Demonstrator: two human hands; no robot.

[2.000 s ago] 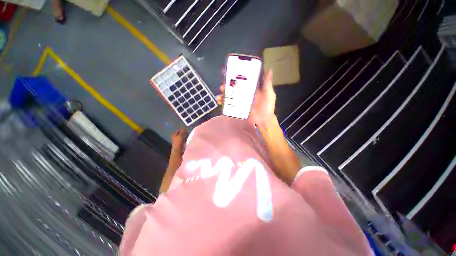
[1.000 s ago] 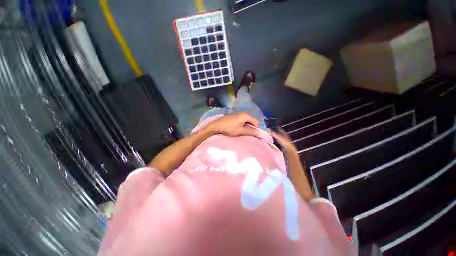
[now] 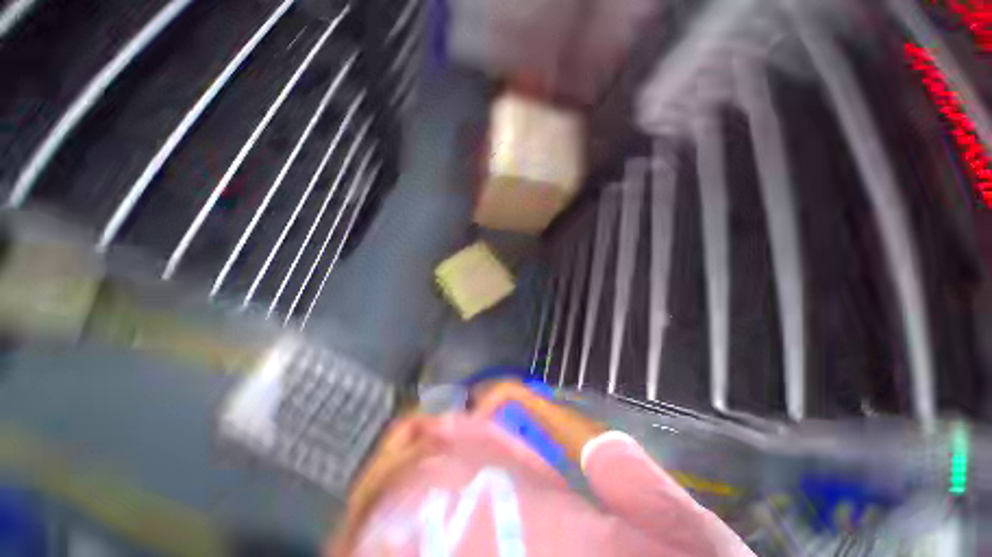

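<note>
The view is blurred. The divided tray (image 3: 310, 411), pale with a grid of pockets, is low at the left of my body; its contents are too smeared to tell. My left hand (image 3: 411, 433) is a blurred shape at the front of my pink shirt, beside the tray. My right hand (image 3: 503, 396) is also at my front, its fingers unclear. Whether either hand holds anything cannot be told. A blue shape (image 3: 531, 431) shows beside my right forearm; what it is cannot be told. No phone is visible.
Rack shelves with pale edges stand at the left (image 3: 256, 141) and right (image 3: 713, 261) of a narrow aisle. A cardboard piece (image 3: 474, 280) and a carton (image 3: 531, 163) are on the aisle floor. Red digital displays (image 3: 952, 120) glow at the upper right.
The view has swung up and round towards the aisle. The tray now shows lower and further left. The phone seen in my right hand two seconds ago was out of sight a second ago.
</note>
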